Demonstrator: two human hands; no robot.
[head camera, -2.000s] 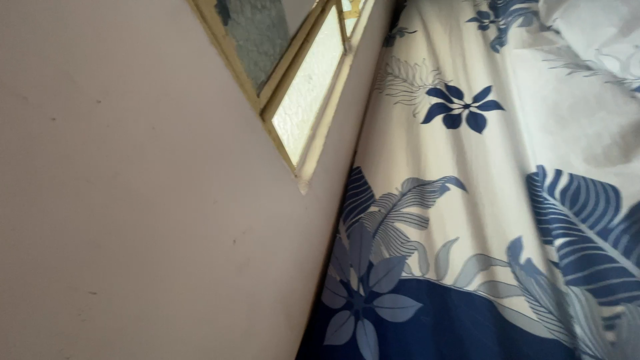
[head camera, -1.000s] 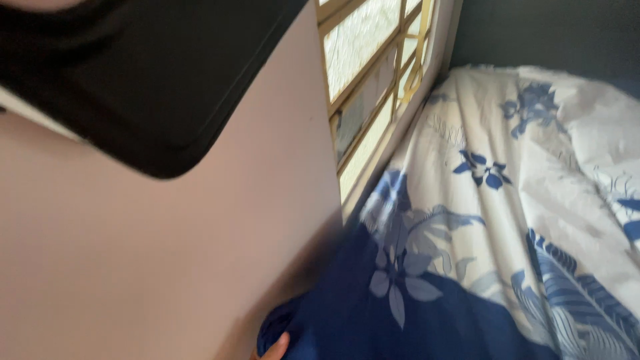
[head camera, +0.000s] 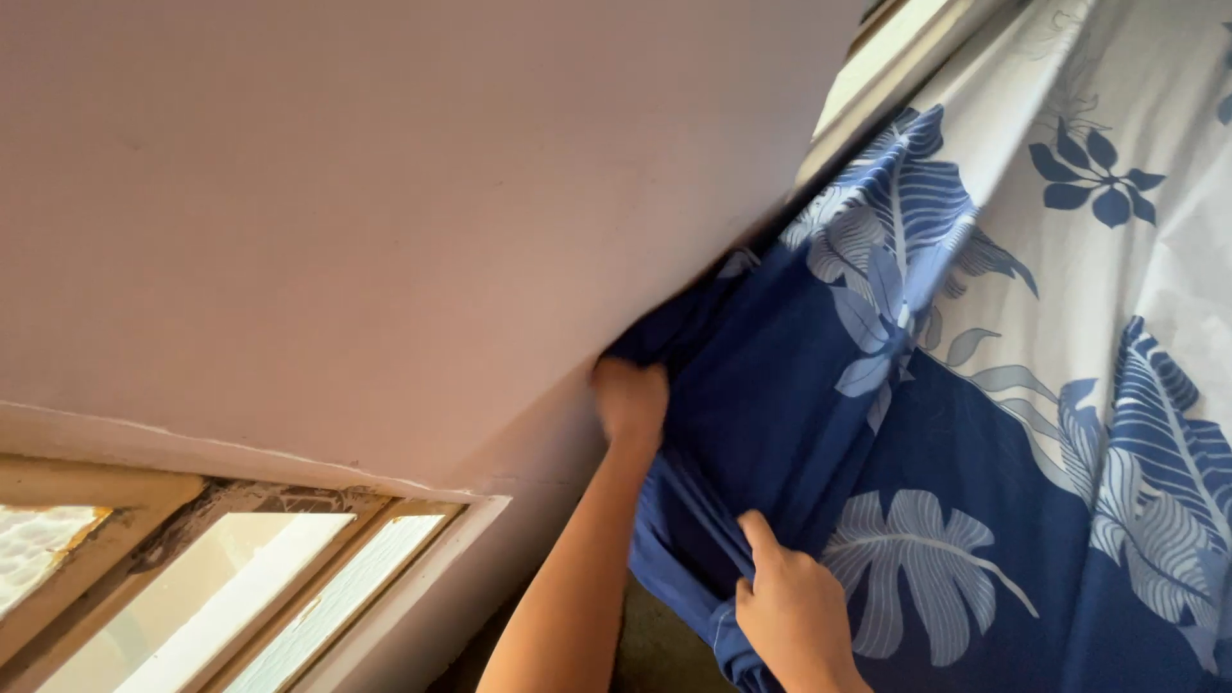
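Observation:
A bed sheet with blue and white leaf and flower print (head camera: 924, 423) fills the right side, its dark blue end bunched near the wall. My left hand (head camera: 632, 399) grips the sheet's edge at its corner beside the wall; its fingertips are partly hidden in the cloth. Lower and to the right, my right hand (head camera: 794, 602) holds a fold of the dark blue cloth between thumb and fingers. Creases run from my hands up across the sheet.
A plain pinkish wall (head camera: 385, 221) stands close on the left. A window with a worn frame and glass panes (head camera: 289, 587) is at the lower left; another window's edge (head camera: 876, 67) shows at the top. Dark floor (head camera: 659, 640) shows beneath the sheet.
Both hands now grip the sheet; one second ago only some fingertips showed at its lower edge. The black object at the upper left is out of view. The view has shifted toward the sheet's near corner.

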